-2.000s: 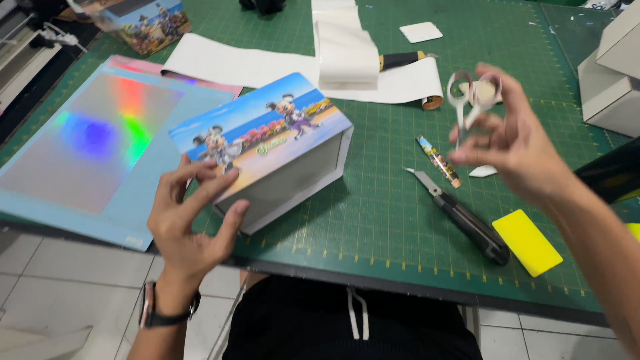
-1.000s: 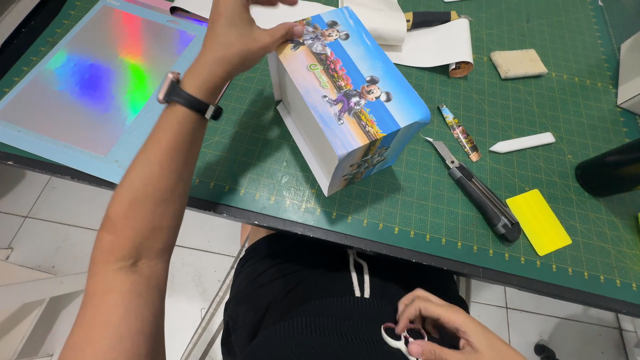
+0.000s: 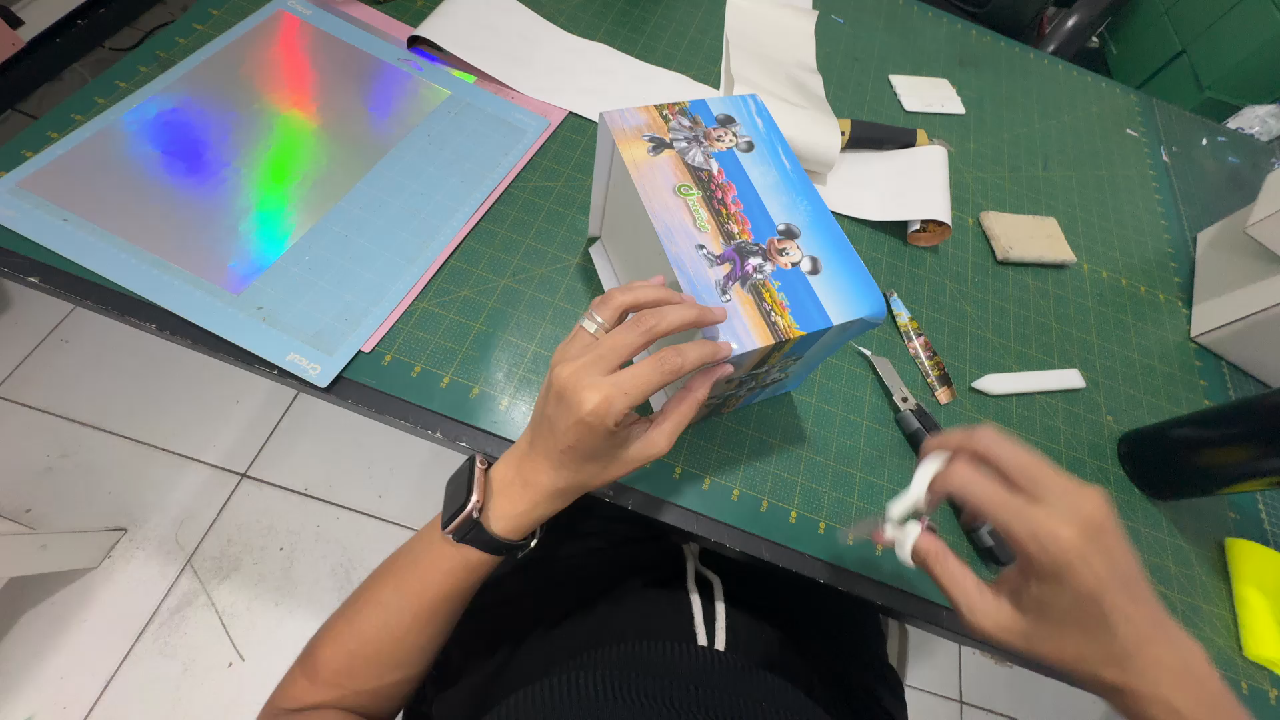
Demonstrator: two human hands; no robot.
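Note:
A box covered in printed cartoon-mouse paper (image 3: 735, 215) stands tilted near the edge of the green cutting mat (image 3: 500, 350), its plain white inner side facing left. My left hand (image 3: 630, 370) rests on the box's near left edge, fingertips on the printed face, the thumb side partly hidden. In my right hand (image 3: 1030, 560) is a small pair of white-handled scissors (image 3: 910, 510), blurred by motion, with the blades pointing left. Below and behind that hand lies a black utility knife (image 3: 905, 400), partly covered by it. A narrow printed strip (image 3: 920, 345) lies just right of the box.
A light-blue machine mat with holographic sheet (image 3: 450, 190) lies at left. White paper strips (image 3: 600, 60) and a yellow-black cutter (image 3: 883, 135) are behind the box. At right are a white bone folder (image 3: 1030, 382), a beige block (image 3: 1027, 238), a black cylinder (image 3: 1200, 445) and a yellow piece (image 3: 1255, 600).
My left hand has moved from the box's far end to its near left edge. My right hand has risen from my lap to over the mat's edge, still holding the scissors.

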